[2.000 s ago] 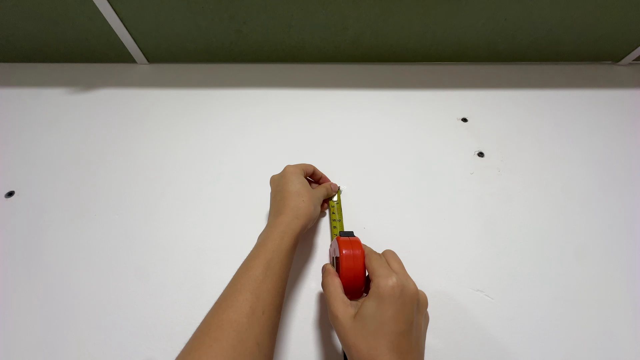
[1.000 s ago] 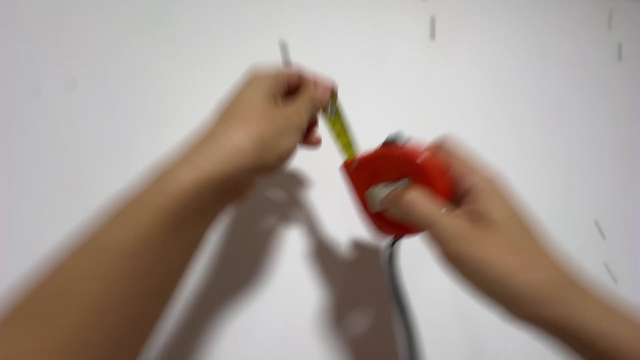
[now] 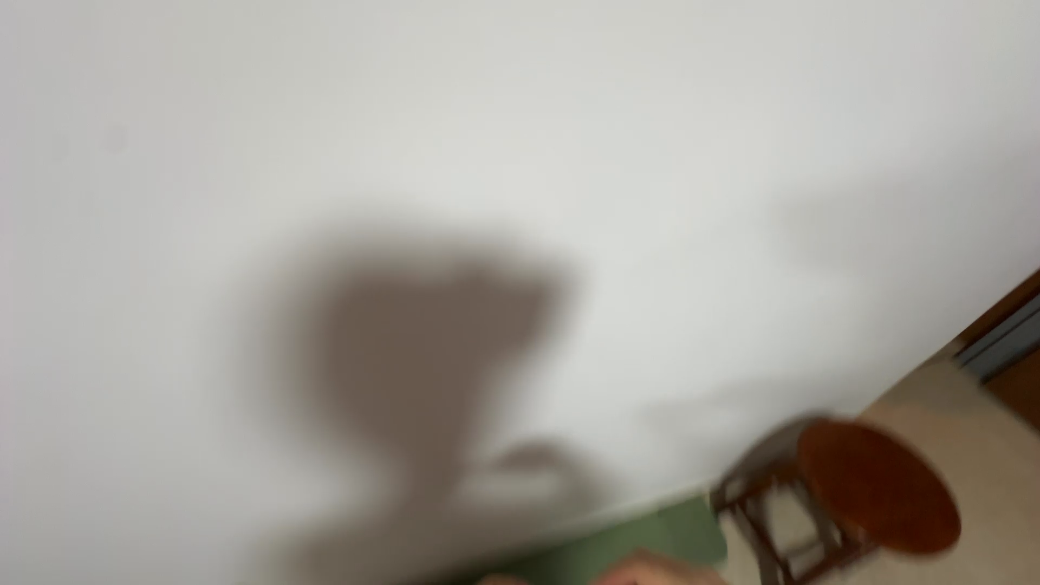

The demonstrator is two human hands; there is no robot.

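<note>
Only a blurred sliver of my right hand [image 3: 654,570], as it appears, shows at the bottom edge, in front of a green surface. A smaller piece of skin, apparently my left hand [image 3: 500,579], lies left of it at the same edge. Both hands are almost wholly cut off, so whether they hold anything is hidden. The red tape measure is out of view. A white wall [image 3: 528,146] fills most of the view, with a dark shadow of a head and arm on it.
A round-topped wooden stool [image 3: 877,487] stands at the lower right on a beige floor [image 3: 934,414], near the wall's foot. The green surface [image 3: 666,532] runs along the bottom of the wall. A brown and grey structure [image 3: 1007,341] is at the right edge.
The view has swung far across the wall and down to the floor and stool. My hands have dropped to the bottom edge. The tape measure, in my hands earlier, has left the view.
</note>
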